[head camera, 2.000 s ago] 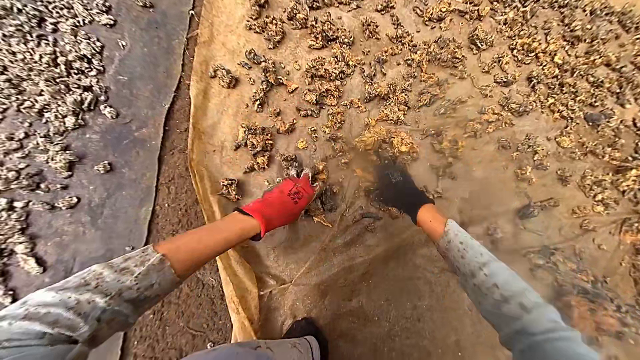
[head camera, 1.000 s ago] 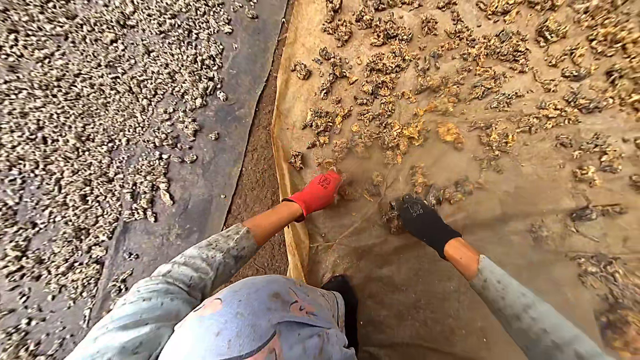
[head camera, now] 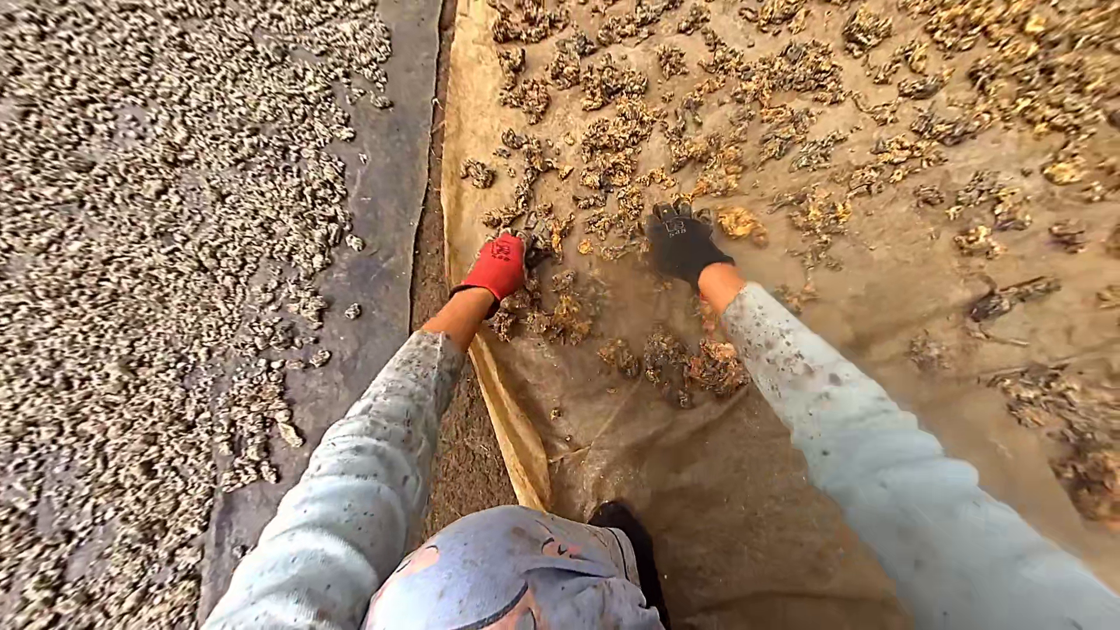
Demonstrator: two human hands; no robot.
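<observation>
My left hand (head camera: 497,265), in a red glove, is at the left edge of the tan sheet (head camera: 726,490), its fingertips at a dark clump of dried plant material (head camera: 544,241). My right hand (head camera: 682,241), in a black glove, reaches down among yellow-brown clumps (head camera: 623,131), just left of a bright orange-yellow clump (head camera: 739,222). The fingers of both hands are partly hidden, and I cannot tell whether either holds anything. Loose clumps (head camera: 665,354) lie on the sheet between my forearms, nearer to my body.
To the left, a dark grey sheet (head camera: 385,201) bears a dense spread of small greyish pieces (head camera: 175,262). A strip of brown ground (head camera: 464,455) runs between the sheets. More clumps lie at the right (head camera: 1063,420). A dark shoe (head camera: 626,525) stands on the tan sheet.
My right hand has moved forward, away from the clumps it was beside a second ago. Those clumps now lie behind it, nearer my body. The view has shifted since the first frame.
</observation>
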